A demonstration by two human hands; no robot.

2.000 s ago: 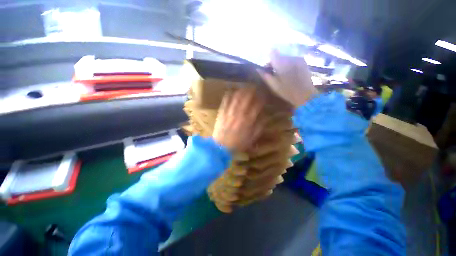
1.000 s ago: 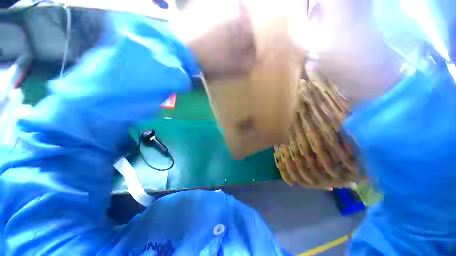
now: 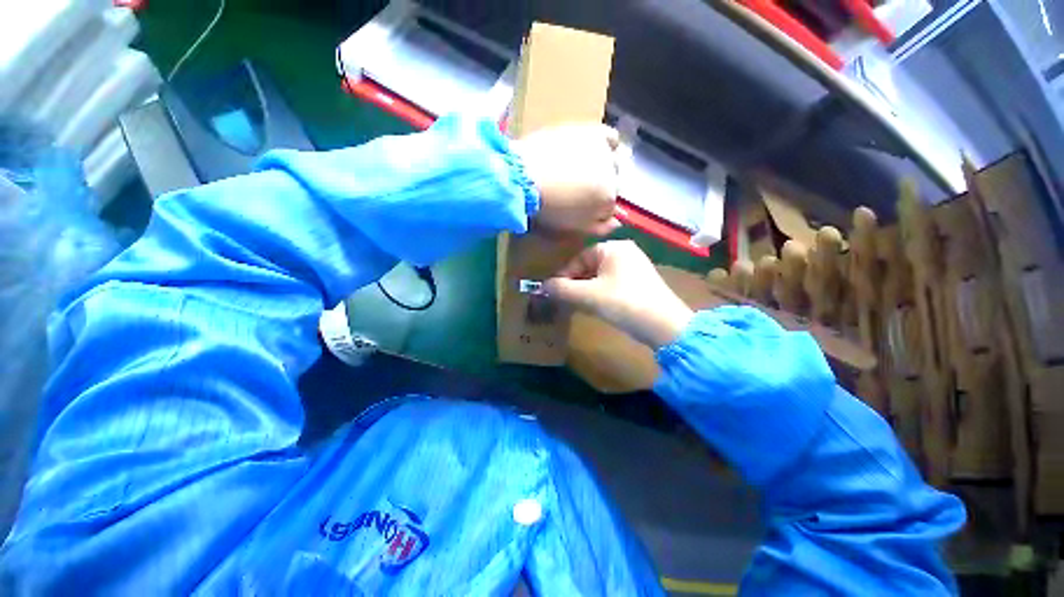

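A brown carton point(image 3: 564, 76) stands on its long side in front of me, its narrow side facing up. My left hand point(image 3: 569, 177) is closed over the carton's middle and grips it. My right hand point(image 3: 607, 286) has its fingertips at a tiny white barcode label point(image 3: 531, 287) on the narrow side, beside a dark printed patch. I cannot tell whether the label is fully stuck down. The carton's underside is hidden.
Stacked cartons point(image 3: 933, 303) stand at the right. White foam-ended units in red trays point(image 3: 671, 184) lie beyond the carton. The dark label printer point(image 3: 233, 123) and white spare foam point(image 3: 70, 88) are at the upper left. A label strip point(image 3: 341, 336) curls near my left sleeve.
The carton has come from the stack to in front of me and is now steady. My left hand moved onto its middle; my right hand came in to its narrow side, with a label at the fingertips.
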